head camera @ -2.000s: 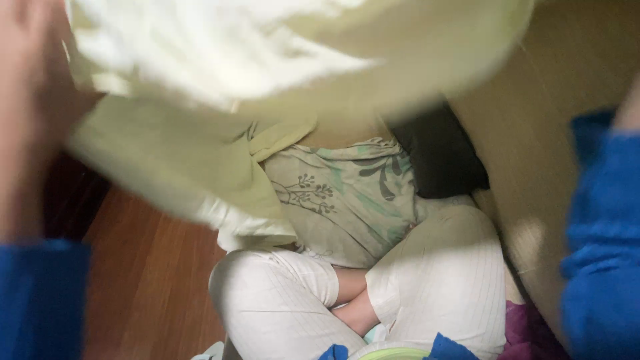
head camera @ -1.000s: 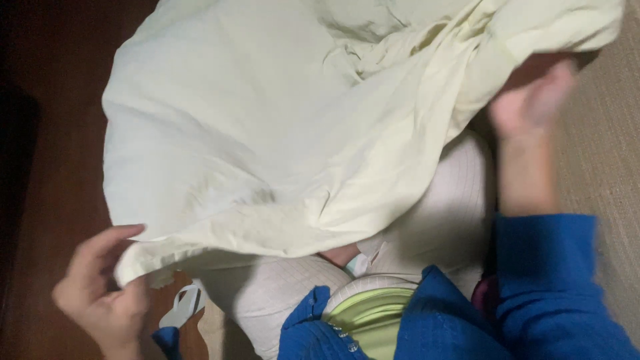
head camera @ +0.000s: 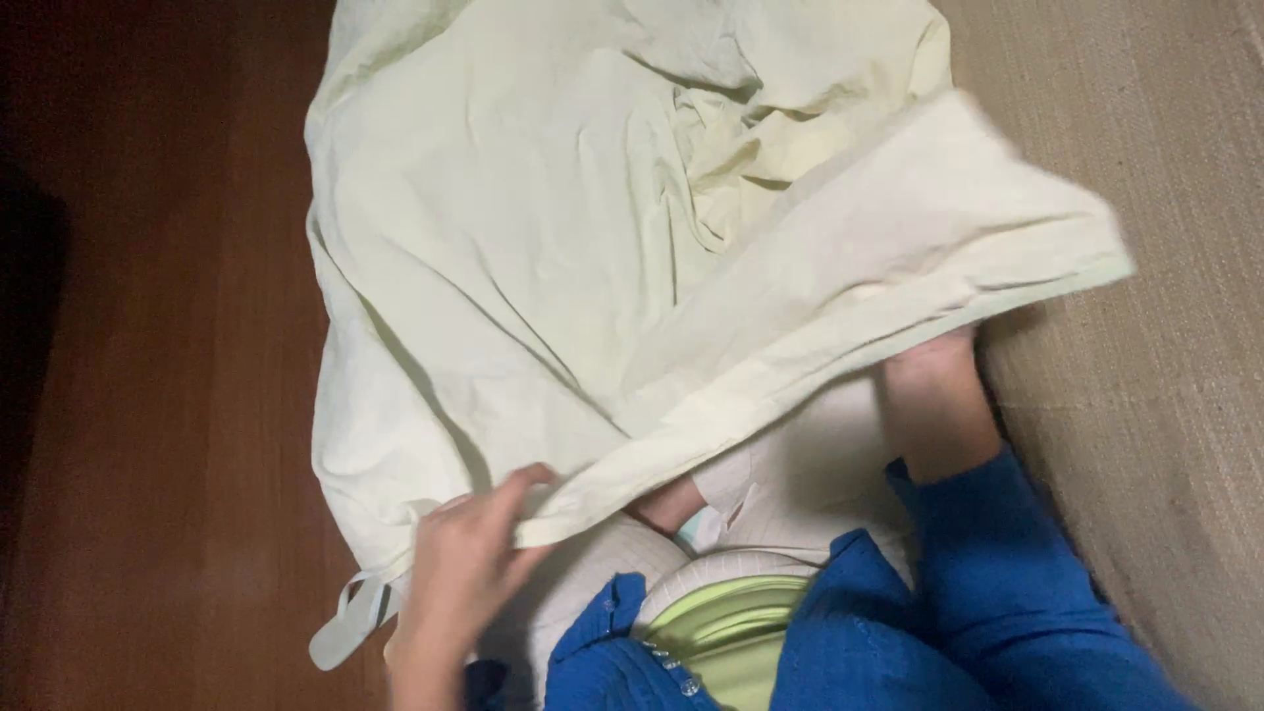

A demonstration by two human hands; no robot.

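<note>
A large pale yellow-green cloth [head camera: 513, 227], wrinkled and partly bunched, spreads in front of my crossed legs. Its near hem runs slantwise from lower left to upper right. My left hand [head camera: 479, 543] grips the hem at the cloth's lower left corner between thumb and fingers. The wrist of my right hand [head camera: 933, 360] shows below the raised hem at right; the fingers are hidden under the cloth, so their hold cannot be made out.
Dark reddish-brown wood floor [head camera: 168, 375] lies at left, with a pale flip-flop [head camera: 346, 627] beside my left knee. A beige woven surface [head camera: 1145, 415] runs along the right side. My light trousers [head camera: 820, 474] are partly under the cloth.
The cloth, lifted and blurred two seconds ago, has come down over the patterned fabric seen then. Since one second ago, my right hand has gone under the hem.
</note>
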